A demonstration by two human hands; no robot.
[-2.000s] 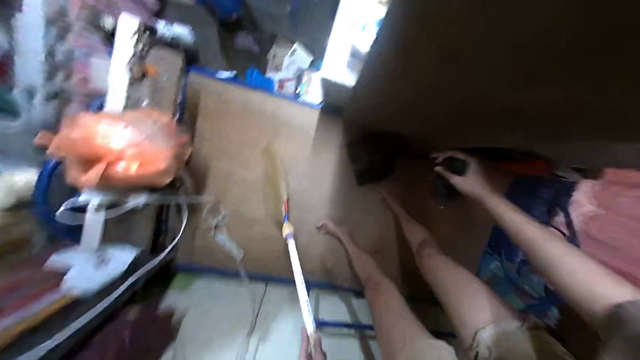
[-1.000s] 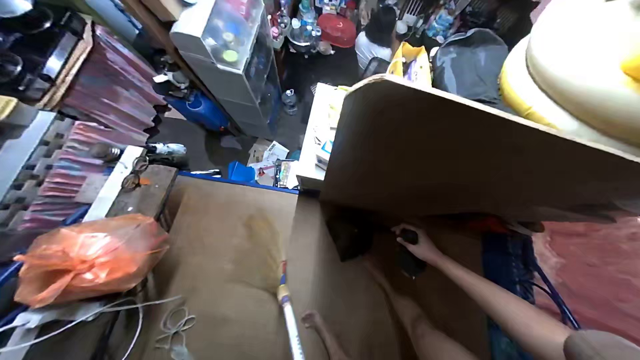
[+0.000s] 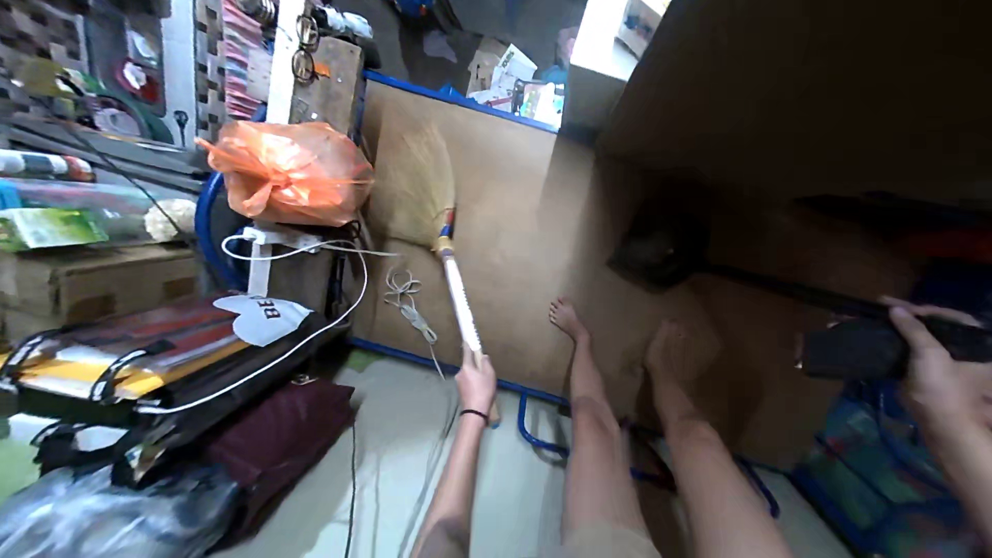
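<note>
My left hand is closed around the white handle of a soft straw broom, whose fanned bristles lie on the brown board beside the orange bag. At the right, my right hand grips a dark handle that runs left to a dark, blurred head in shadow. A dark box-like object is against that hand; its kind I cannot tell. My bare feet rest on the board between the two tools.
A tied orange plastic bag and a white power strip with a cable are left of the board. A coiled cord lies on it. A large brown panel rises at the right, blue metal tubing edges the near side.
My left hand and forearm, out of view one second ago, now show on the broom handle. The view has shifted a lot.
</note>
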